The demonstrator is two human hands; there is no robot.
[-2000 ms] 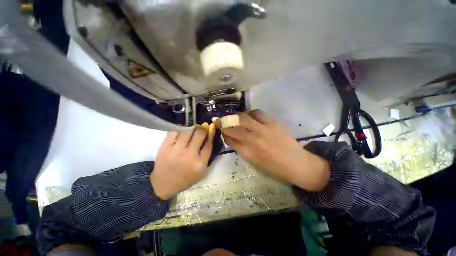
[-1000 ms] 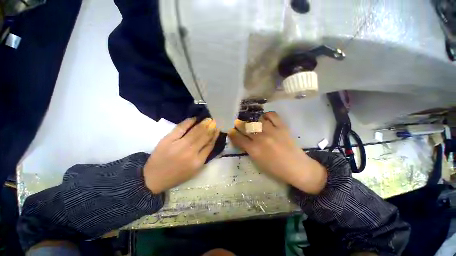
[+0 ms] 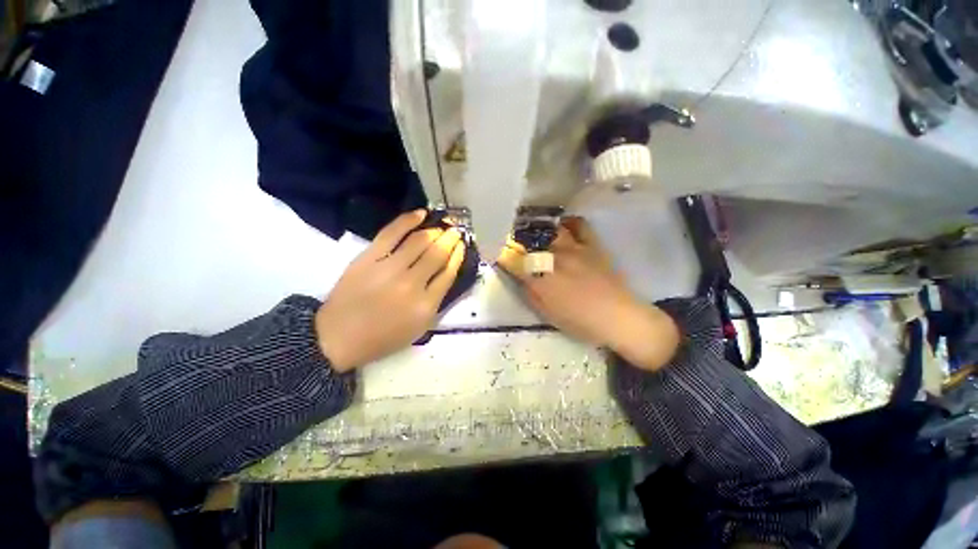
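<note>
A dark navy garment piece [image 3: 311,118] lies left of the white sewing machine head [image 3: 686,75], with a narrow part of it running to the needle area. My left hand [image 3: 395,281] presses this cloth flat, fingertips beside the presser foot, a dark fold showing by its index finger. My right hand [image 3: 584,287] lies right of the needle, fingertips near the small cream knob [image 3: 538,262]; whether it holds cloth cannot be told. A pale blurred band of the machine partly hides the needle. A small white label [image 3: 352,245] touches the navy cloth.
Black scissors [image 3: 715,268] lie right of my right hand, under the machine arm. A ribbed cream knob [image 3: 622,163] is on the machine head. A blue pen [image 3: 858,297] lies at the right. More navy cloth [image 3: 86,139] hangs at the left. The worn table edge [image 3: 472,413] runs in front.
The view has shifted, so more of the machine arm and the navy cloth shows than two seconds ago. Both hands stay at the needle area; the left fingers lie slightly more spread on the cloth.
</note>
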